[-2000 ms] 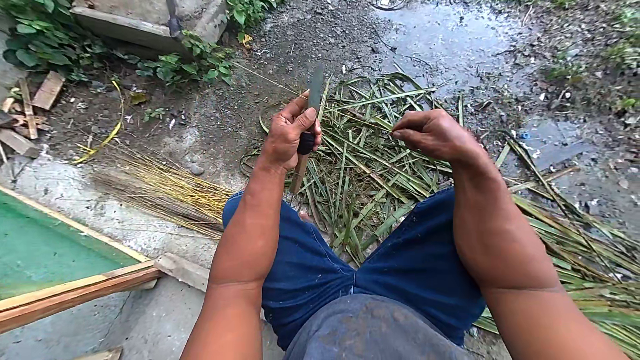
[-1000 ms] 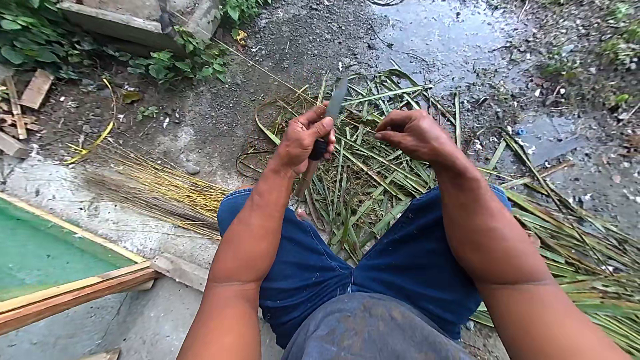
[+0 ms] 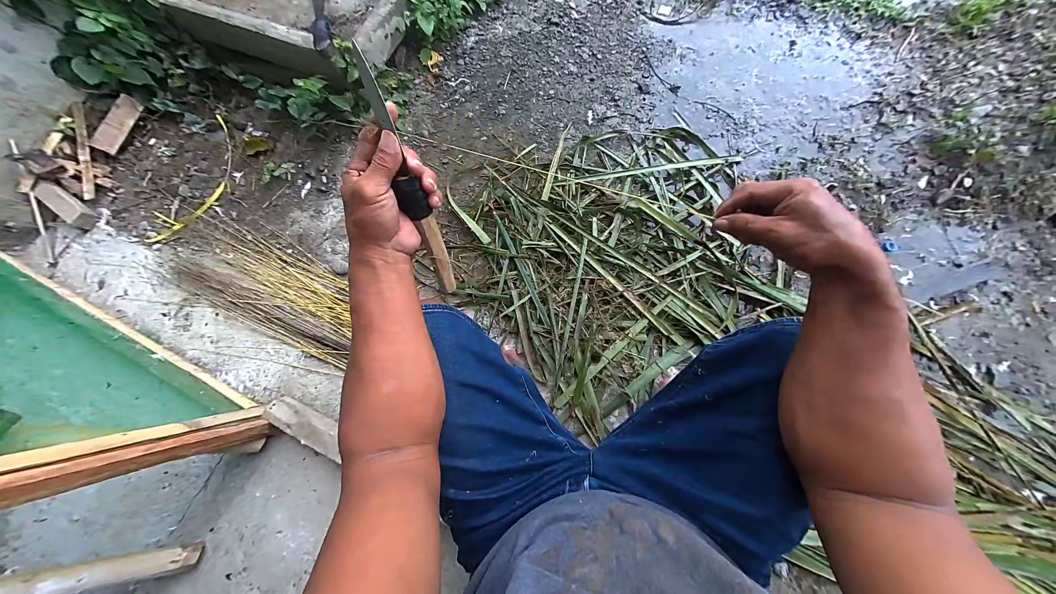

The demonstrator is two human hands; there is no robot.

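Observation:
My left hand (image 3: 384, 190) grips a knife (image 3: 375, 87) with a wooden handle wrapped in black near the blade; the blade points up and away. A thin, long leaf midrib (image 3: 511, 158) runs from near the blade across to my right hand (image 3: 796, 223), which pinches its yellowish end between thumb and fingers. Below and between the hands lies a pile of green leaf strips (image 3: 610, 264). To the left of my left forearm, a bundle of thin yellow and brown midribs (image 3: 280, 289) rests on the ground.
A wood-framed green panel (image 3: 107, 371) is at the left, with wood offcuts (image 3: 70, 165) beyond it. A concrete block edge (image 3: 264, 37) stands at the top left. More long leaves (image 3: 990, 462) lie at the right, and a wet patch (image 3: 759, 74) spreads beyond the pile.
My left hand and the knife have moved left, and the blade has turned from leaning right to leaning left. My right hand has stayed about where it was, still pinched.

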